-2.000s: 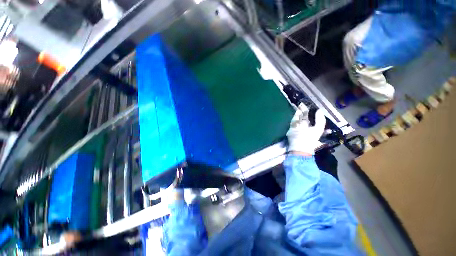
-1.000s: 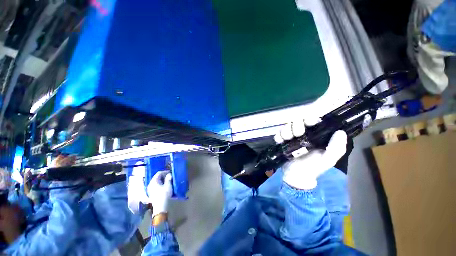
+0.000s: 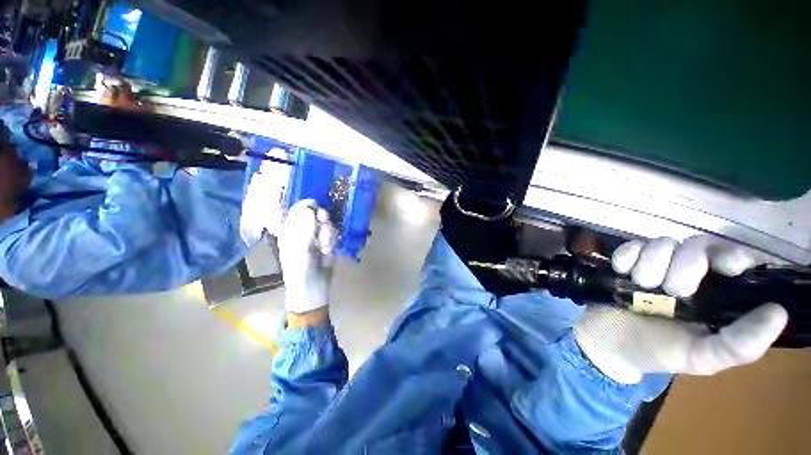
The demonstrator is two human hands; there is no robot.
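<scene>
My right hand (image 3: 662,307), in a white knit glove, is closed around a black electric screwdriver (image 3: 596,283) with a pale label; its bit points left. My left hand (image 3: 308,253), also gloved, is at the blue screw bin (image 3: 360,209) at the conveyor edge. Its fingers are bent at the bin's near side; whether they hold a screw cannot be seen. Small screws show in the bin. The black grilled end panel (image 3: 427,98) of the enclosure fills the top middle, with a silver handle (image 3: 481,206) at its lower corner.
The green mat (image 3: 694,98) and the conveyor's white edge (image 3: 658,191) are at the right. Another worker's blue sleeve (image 3: 116,227) and a black screwdriver (image 3: 147,129) are at the left. A white cloth (image 3: 264,195) hangs beside the bin. Brown cardboard (image 3: 738,409) is at the lower right.
The view has moved closer to the end panel and bin. My left hand has gone from near the handle to the bin. My right hand has brought the screwdriver round to point left.
</scene>
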